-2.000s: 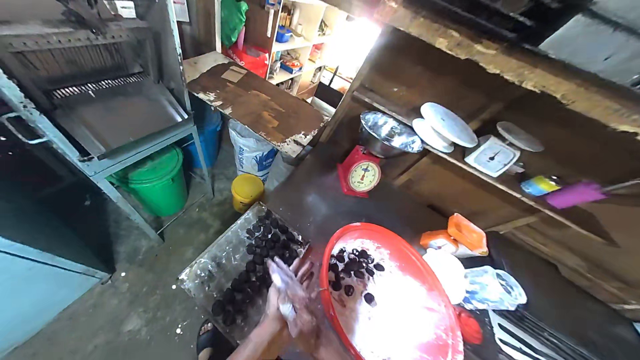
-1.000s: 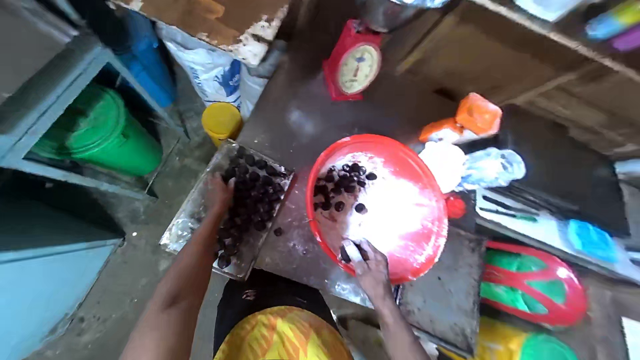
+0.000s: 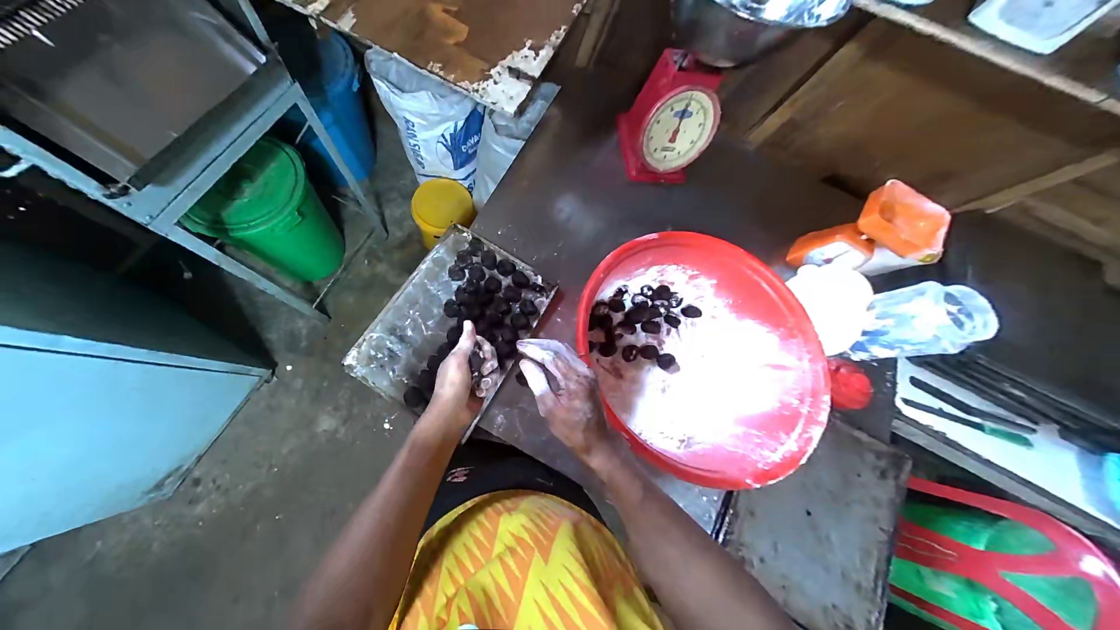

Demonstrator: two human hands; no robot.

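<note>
Many dark dough balls (image 3: 494,293) lie on a worn metal tray (image 3: 398,319) left of a round red basin (image 3: 809,350). White powder covers much of the basin's inside, with more dark balls (image 3: 647,319) at its left. My left hand (image 3: 468,372) is over the tray's lower right part, its fingers curled around something dark that is partly hidden. My right hand (image 3: 564,389), dusted white, is between the tray and the basin's left rim, fingers bent towards the left hand; whether it holds a ball cannot be told. A dark ball shows beside its fingertips.
A red dial scale (image 3: 669,122) stands behind the basin. Right of the basin are orange packets (image 3: 906,219), a clear plastic container (image 3: 927,319) and a white tray with dark utensils (image 3: 971,411). A yellow bucket (image 3: 442,210) and a green bin (image 3: 267,214) stand on the floor at the left.
My right hand has left the basin, where it held a dark ball a second ago, and moved left. My left hand has moved down along the tray, nearer to the right one.
</note>
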